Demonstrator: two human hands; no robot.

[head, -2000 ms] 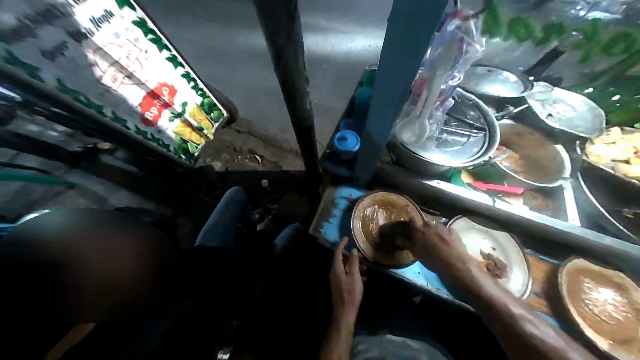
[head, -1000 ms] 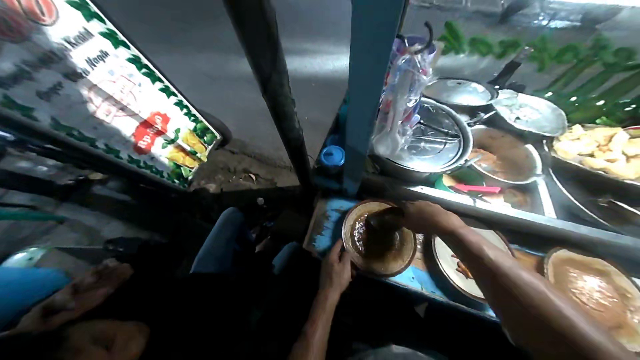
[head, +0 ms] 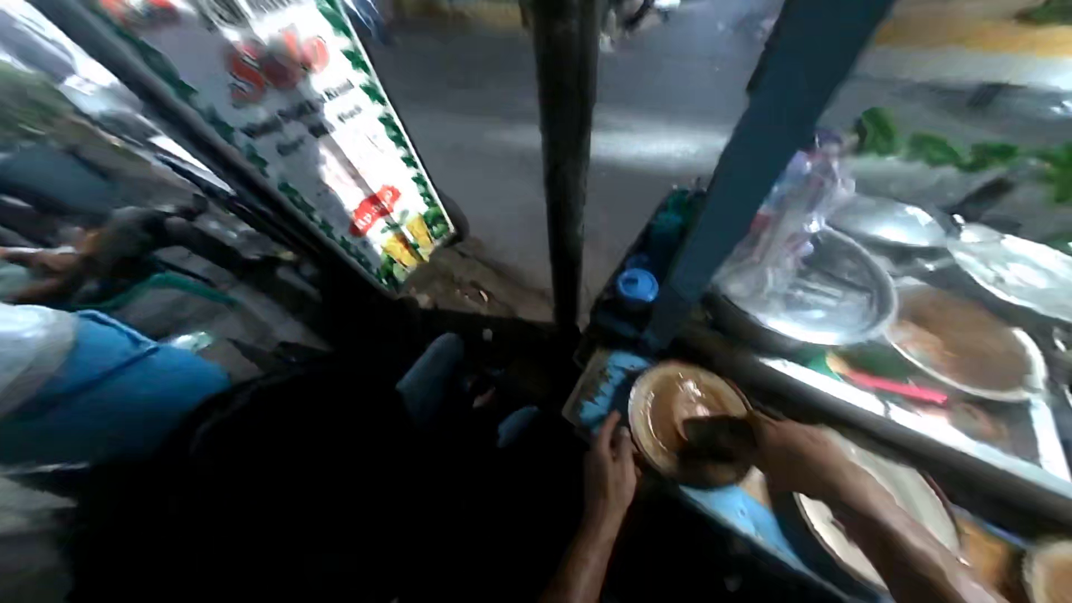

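A round bowl of brown sauce (head: 666,406) rests on a worn blue wooden ledge. My left hand (head: 613,469) touches the bowl's near left rim with its fingers, gripping nothing that I can make out. From the right, my right hand (head: 796,452) is closed around the handle of a dark, blurred tool (head: 716,440), probably a pestle, whose head is down in the sauce. Partly under my right forearm lies a pale plate (head: 904,481). Another dish with brown contents (head: 1051,574) is cut off at the lower right.
Beyond a metal-edged rail stand a lidded metal pot (head: 825,289), a pan of brown sauce (head: 963,339) and a pink-handled utensil (head: 900,387). A blue post (head: 770,159) rises behind the bowl, near a blue-lidded container (head: 636,286). People sit at the left beside a printed banner (head: 335,126).
The dark tool has shifted within the bowl, from its far side a second ago to its near right side. The view has swung, showing more of the street and the seated people.
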